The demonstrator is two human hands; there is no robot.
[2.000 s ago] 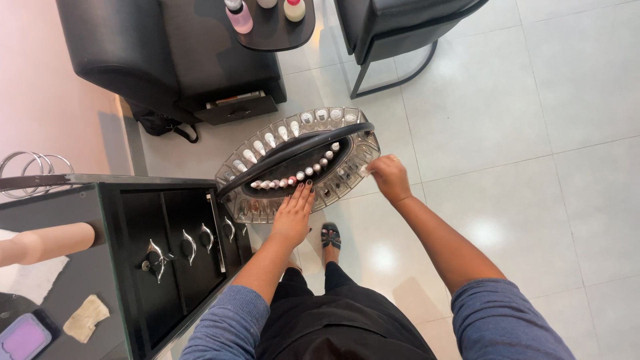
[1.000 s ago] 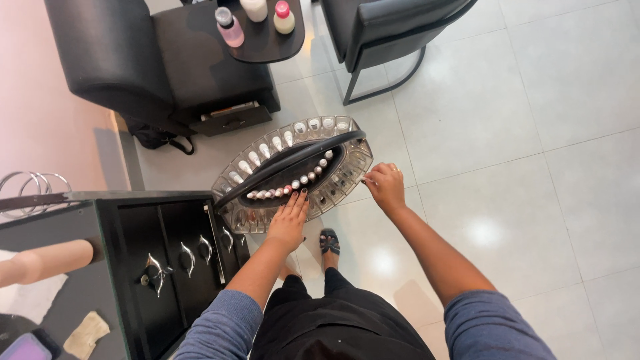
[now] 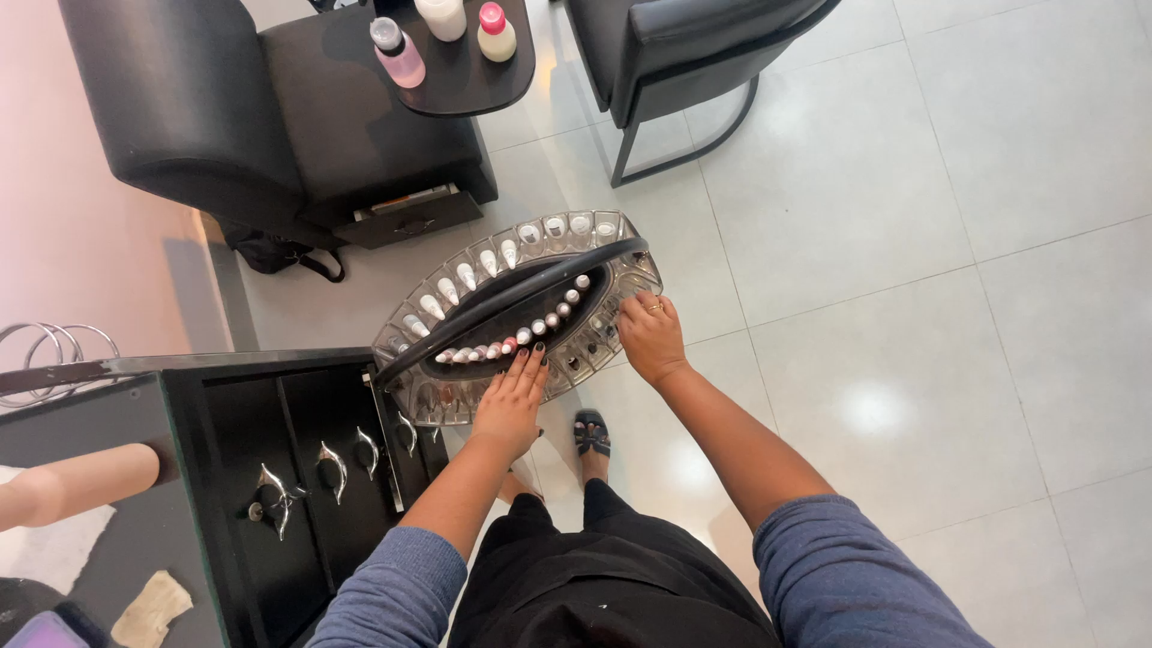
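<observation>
A clear oval plastic caddy [image 3: 435, 400] with a black carrying handle [image 3: 504, 304] stands in the middle of the view. White-capped bottles [image 3: 448, 290] fill compartments along its far rim. A curved row of small bottles [image 3: 538, 326] lines the near side of its black centre. My left hand [image 3: 511, 405] rests with spread fingers on the caddy's near side, fingertips beside that row, and holds nothing that I can see. My right hand [image 3: 650, 337] has its fingers bent at the caddy's right rim; whether something is between them is hidden.
A black cabinet [image 3: 243, 423] with silver handles stands at the left, a beige cloth [image 3: 151, 609] on its top. Beyond the caddy are a black armchair [image 3: 333, 108], a small table [image 3: 459, 94] with several bottles, and another black chair [image 3: 711, 54]. Pale floor tiles [image 3: 846, 207] extend right.
My right hand has moved from beside the caddy's right rim onto it, fingers now bent there. My left hand stays on the near side.
</observation>
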